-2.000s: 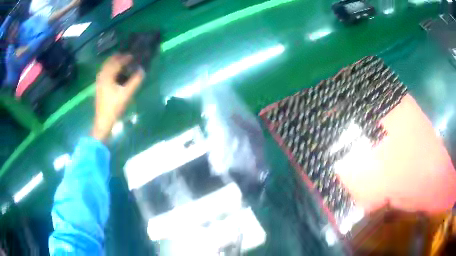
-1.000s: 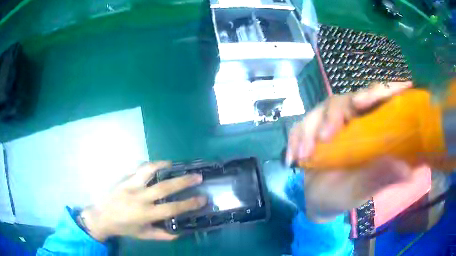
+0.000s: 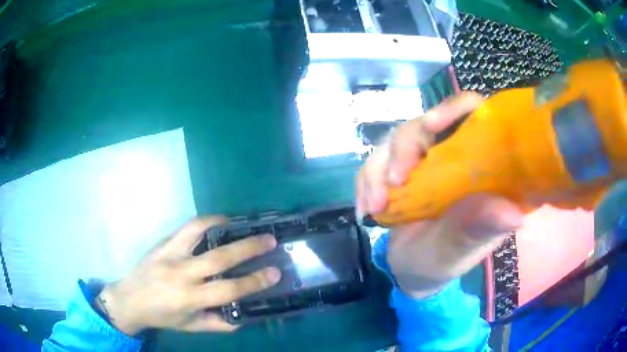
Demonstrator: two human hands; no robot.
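A black device housing [image 3: 323, 292] lies flat on the green mat, its shiny dark inner panel reflecting white light. My left hand [image 3: 189, 278] lies on the housing's left part, fingers spread over the panel and thumb at the near edge, holding it. My right hand [image 3: 430, 227] is closed around the narrow front of the orange electric screwdriver [image 3: 509, 151]. The tool lies nearly level, its black tip just at the housing's upper right corner. I cannot tell whether the bit touches the housing or carries a screw.
A white screw feeder [image 3: 375, 51] stands beyond the housing, its bright ledge partly behind my right hand. A white sheet [image 3: 89, 213] lies at left. A red-pink board [image 3: 557, 251] with rows of small parts is at right, with a clear bag [image 3: 443, 17] and a black cable [image 3: 570, 285] nearby.
The screwdriver and my right hand have moved left to the housing's right corner. My left hand stays on the housing. The view has shifted slightly, and the dark object at far left is now mostly out of frame.
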